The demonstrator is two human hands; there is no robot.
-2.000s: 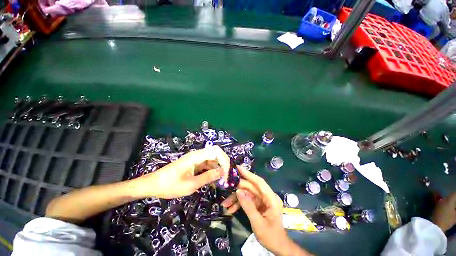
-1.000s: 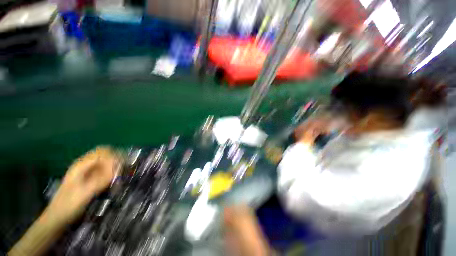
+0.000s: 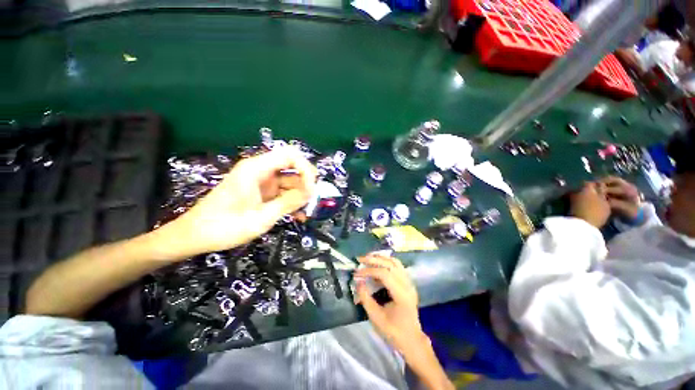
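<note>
My left hand (image 3: 267, 194) is raised over the heap and holds a crumpled white cloth (image 3: 324, 192). A small red spot shows just below the cloth. My right hand (image 3: 387, 293) is low at the bench's front edge, right of the heap, with its fingers curled. A dark patch shows between its thumb and fingers; I cannot tell whether it holds anything. The heap of black pieces with silver fittings (image 3: 244, 282) lies below and around my left hand. A thin pale strip (image 3: 329, 257) lies between the heap and my right fingertips.
A black compartment tray (image 3: 84, 194) is at left. Round metal-topped parts (image 3: 423, 195), a yellow sheet (image 3: 408, 238), a clear round bottle (image 3: 411, 152) and white paper (image 3: 451, 152) are right of the heap. A slanting post (image 3: 564, 72), a red tray (image 3: 526, 38) and a white-sleeved person (image 3: 590, 282) stand farther right.
The view swung right and partly back, with blur between. My hands, earlier together at a dark piece, are now apart, the right one lower at the bench edge. The neighbouring person shows more.
</note>
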